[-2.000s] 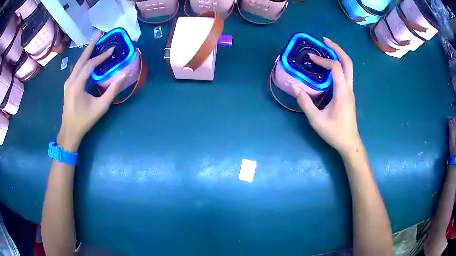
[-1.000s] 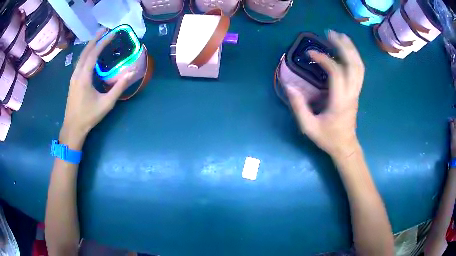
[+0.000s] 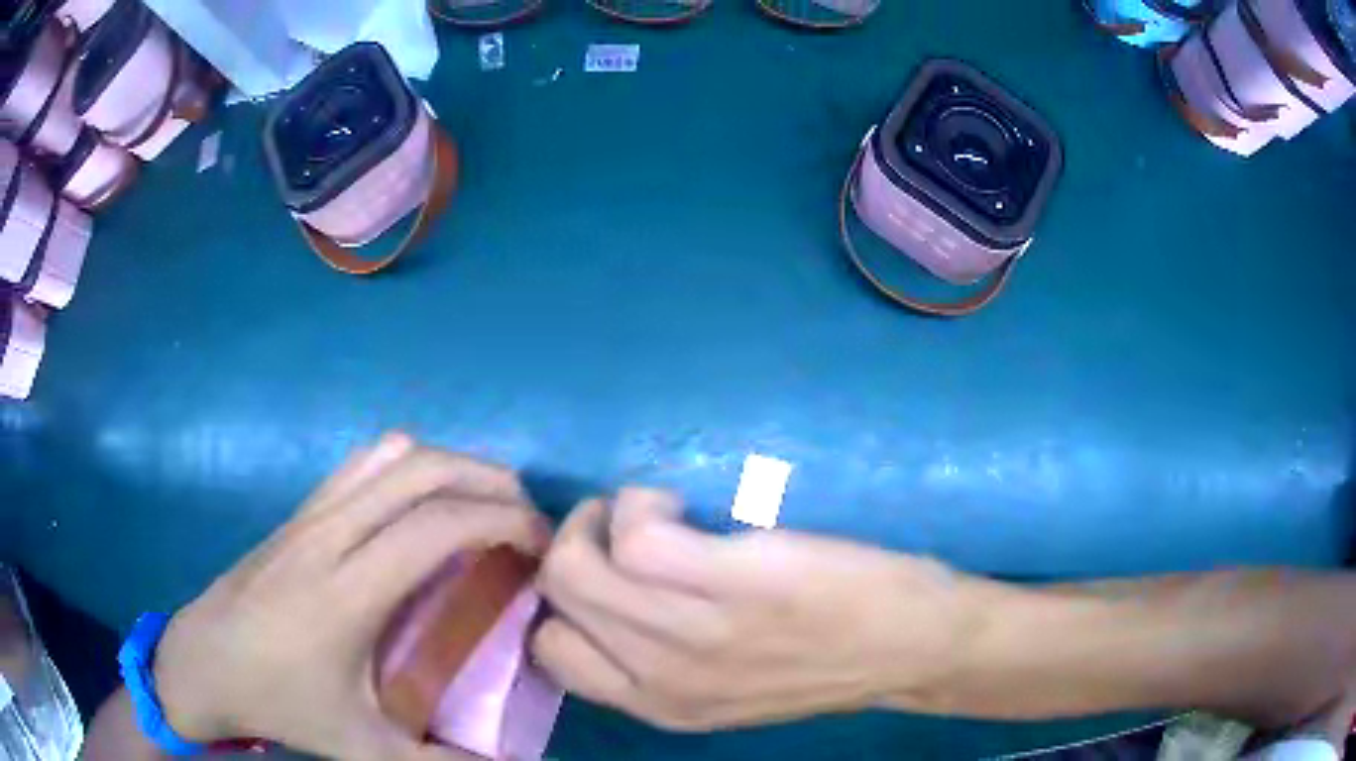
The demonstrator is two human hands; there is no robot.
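My left hand (image 3: 350, 595) is closed around a pink speaker (image 3: 483, 699) with a brown strap, low in the picture near the bench's front edge. My right hand (image 3: 714, 610) is at the speaker's right side, fingers curled and touching it; what the fingertips hold is hidden. Two more pink speakers stand apart with their black fronts up and rings dark: a left speaker (image 3: 347, 144) and a right speaker (image 3: 959, 171). The purple USB piece is not visible.
A white label (image 3: 762, 491) lies beyond my right hand. Pink speakers (image 3: 127, 89) are stacked at the left, others (image 3: 1249, 75) at the far right beside a blue one (image 3: 1142, 18). White sheets (image 3: 298, 37) and a small printed label (image 3: 611, 58) lie at the far side.
Both hands have left the two outer speakers, whose lights have gone dark. The middle speaker is gone from its far spot; a pink speaker is now held near the front edge.
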